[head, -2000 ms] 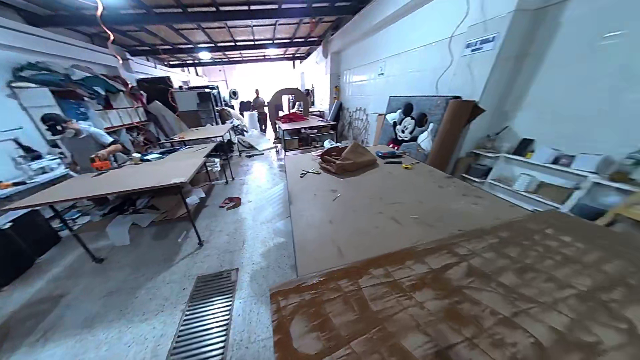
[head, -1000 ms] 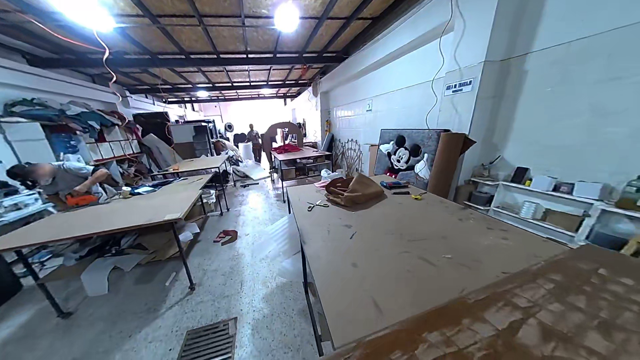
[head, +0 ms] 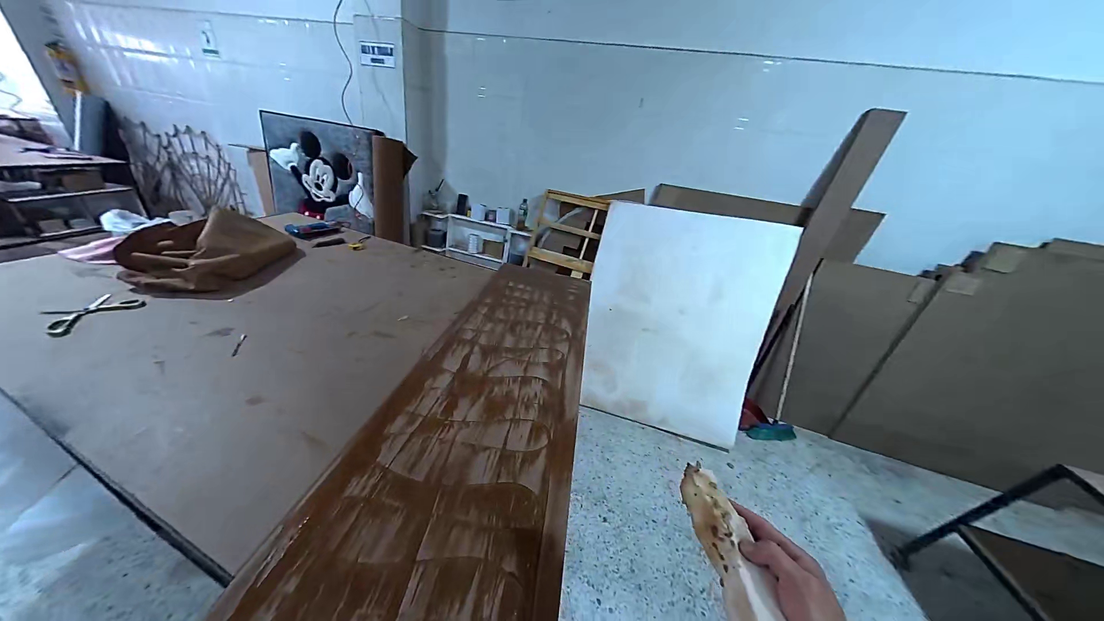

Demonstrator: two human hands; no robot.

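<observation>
At the lower right my right hand [head: 789, 565] grips a long, pale piece of food that looks like bread [head: 716, 526], browned and speckled along one side. The hand is over the speckled floor, right of a long brown sheet with a curved-line pattern [head: 483, 414]. That sheet lies along the right side of the large worktable [head: 285, 388]. Scissors [head: 90, 312] and a crumpled brown cloth or hide [head: 207, 250] rest on the tabletop. My left hand is out of view.
A white board [head: 686, 319] leans beyond the hand, near a wooden frame [head: 565, 228] and low white shelves [head: 474, 237]. Large brown sheets [head: 957, 371] stand against the wall. A dark metal-framed stand [head: 992, 517] is at the lower right. A cartoon-mouse picture [head: 319, 168] stands behind the table.
The view has swung right. My right hand and the held food have come into view; neither shows in the earlier frames.
</observation>
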